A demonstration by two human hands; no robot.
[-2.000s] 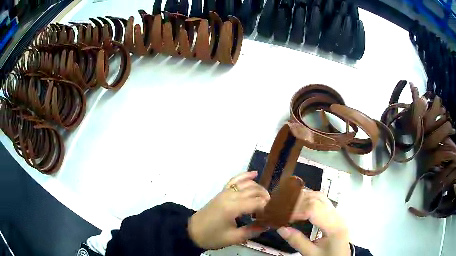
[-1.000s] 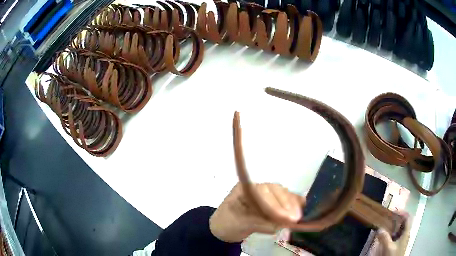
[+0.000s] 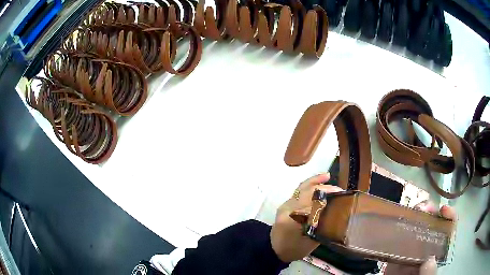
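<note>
My left hand holds a curved brown leather strap at its lower part; the strap arches up with its rounded end hanging to the left, a dark strip along its inner face. My right hand, mostly hidden and cut by the bottom edge, grips a clear box applicator, brown-stained inside. The applicator's narrow roller end is at the strap's lower part, in front of my left hand; whether it touches the edge is hidden. A black pad lies underneath on a pale printed sheet.
Rows of brown straps stand at the left and far side of the white table. Black straps stand at the far right. Coiled brown straps lie right of the pad, with more loose straps at the right edge.
The strap has turned from a wide open C to an arch with its broad face showing. The applicator has come up off the pad area to the strap in my left hand. The view has shifted slightly.
</note>
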